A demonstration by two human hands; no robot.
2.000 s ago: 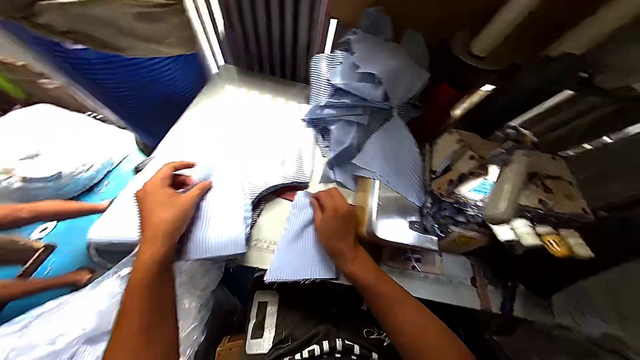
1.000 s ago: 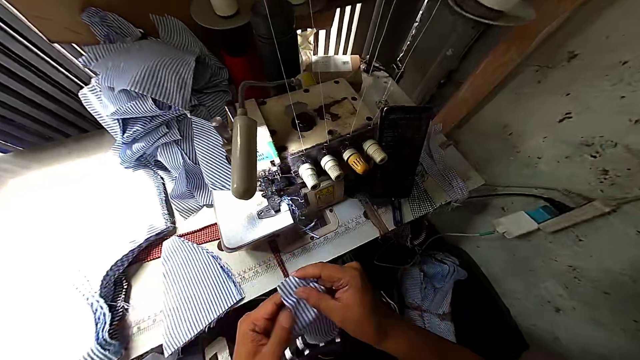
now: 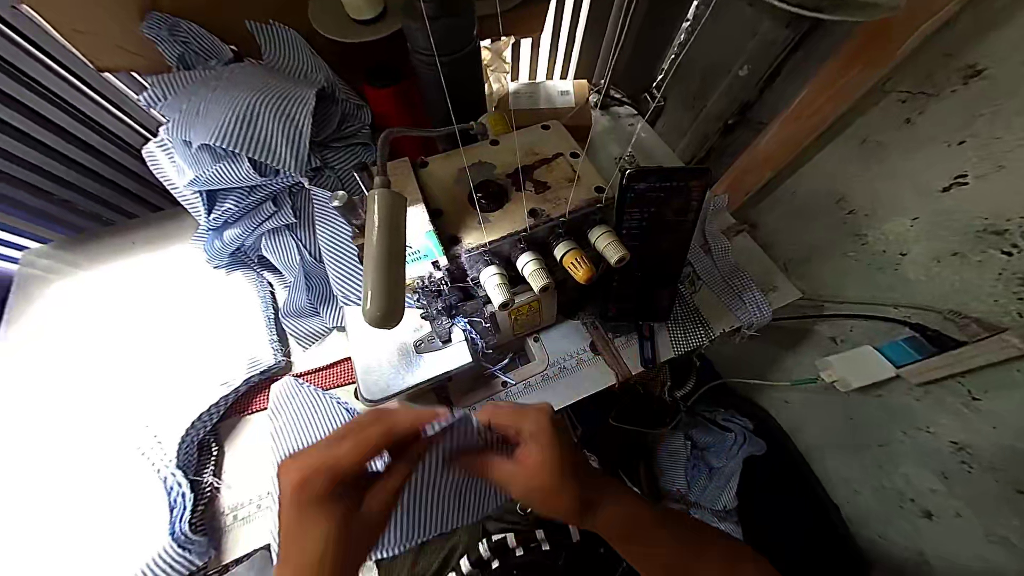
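Note:
At the lower centre, my left hand [image 3: 352, 472] and my right hand [image 3: 532, 460] pinch the top edge of a blue-and-white striped fabric piece [image 3: 448, 500]; the fingers are blurred. Another part of striped fabric [image 3: 300, 416] lies under and left of my left hand, and whether it is the same piece I cannot tell. Just beyond my hands stands an overlock sewing machine [image 3: 512, 184] with a metal cloth plate [image 3: 404, 352], several tension dials [image 3: 534, 272] and a grey lamp [image 3: 384, 256]. Loose blue threads [image 3: 480, 344] hang by its presser foot.
A heap of striped fabric [image 3: 256, 160] stands behind left. A stack with dark overlocked edges [image 3: 200, 448] lies at left, near a red checked strip [image 3: 320, 376]. A phone [image 3: 660, 240] leans against the machine's right side. Crumpled striped cloth [image 3: 708, 460] sits below right, with cables [image 3: 848, 320] beside the wall.
Two seconds ago my hands were apart on separate fabric pieces; now both are together on striped fabric. The view has swung right. Since one second ago, more of the held fabric shows spread below my fingers.

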